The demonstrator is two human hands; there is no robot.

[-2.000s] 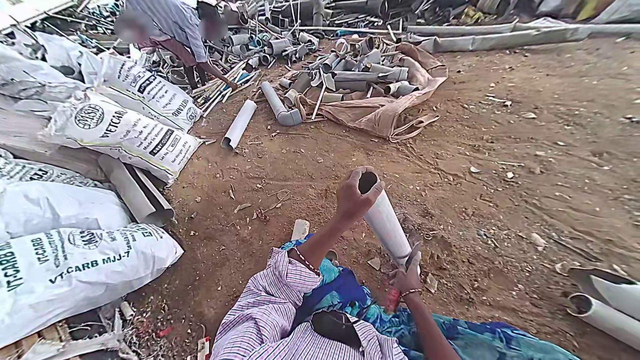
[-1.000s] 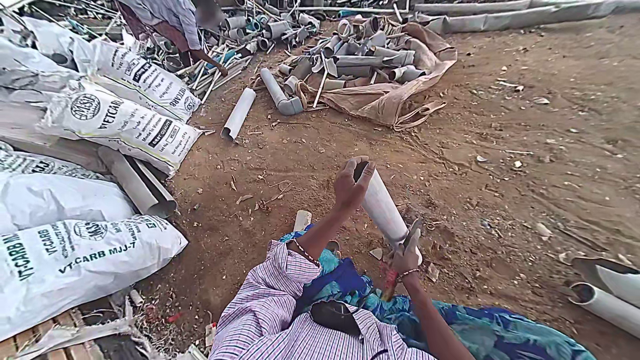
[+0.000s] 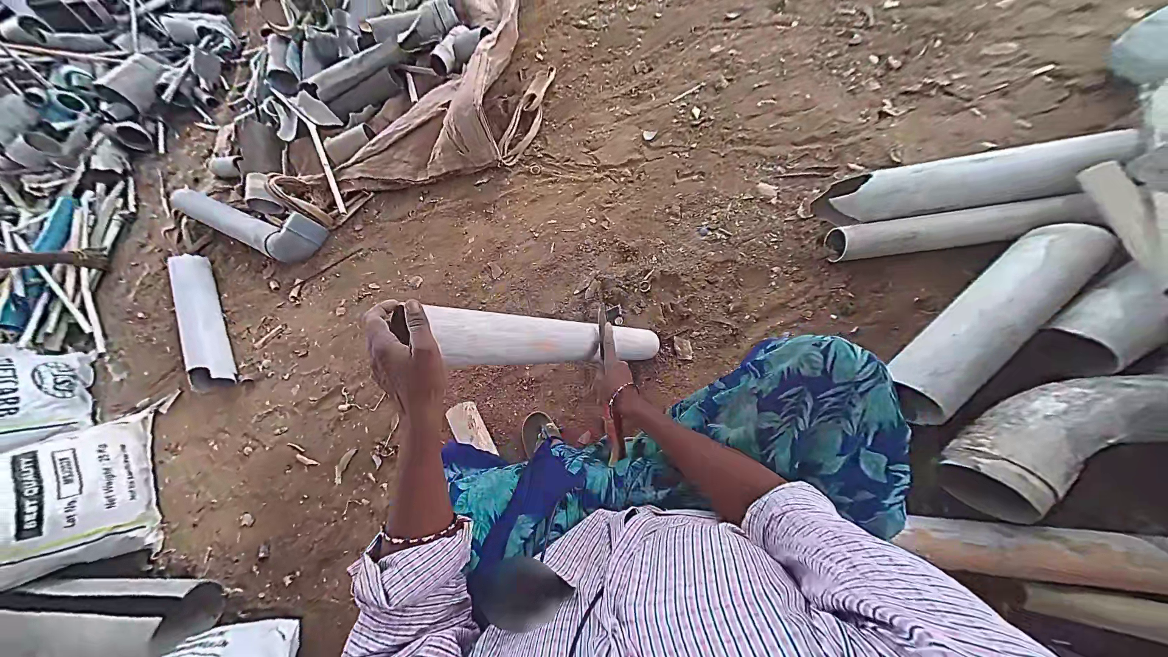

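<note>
A length of pale grey plastic pipe [image 3: 520, 337] lies crosswise before me, above the ground. My left hand [image 3: 406, 351] grips its left, open end, with the thumb over the rim. Near the right end, my right hand [image 3: 613, 365] is against the pipe. It holds a tool [image 3: 612, 433] with a reddish handle pointing back toward me; a narrow dark part of it reaches up across the pipe. The tool's exact kind cannot be told. My fingers partly hide both the tool and the pipe.
Cut pipe pieces [image 3: 347, 78] are heaped on brown sacking [image 3: 452, 128] at upper left. A pipe with an elbow [image 3: 246, 226] and a short pipe piece [image 3: 203, 319] lie nearby. White sacks [image 3: 82, 497] bearing print stand at left. Larger pipes [image 3: 1004, 319] lie at right.
The view has swung to the right and down. The held pipe now lies crosswise instead of slanting away from me, still between both hands. The pipes at right show more fully.
</note>
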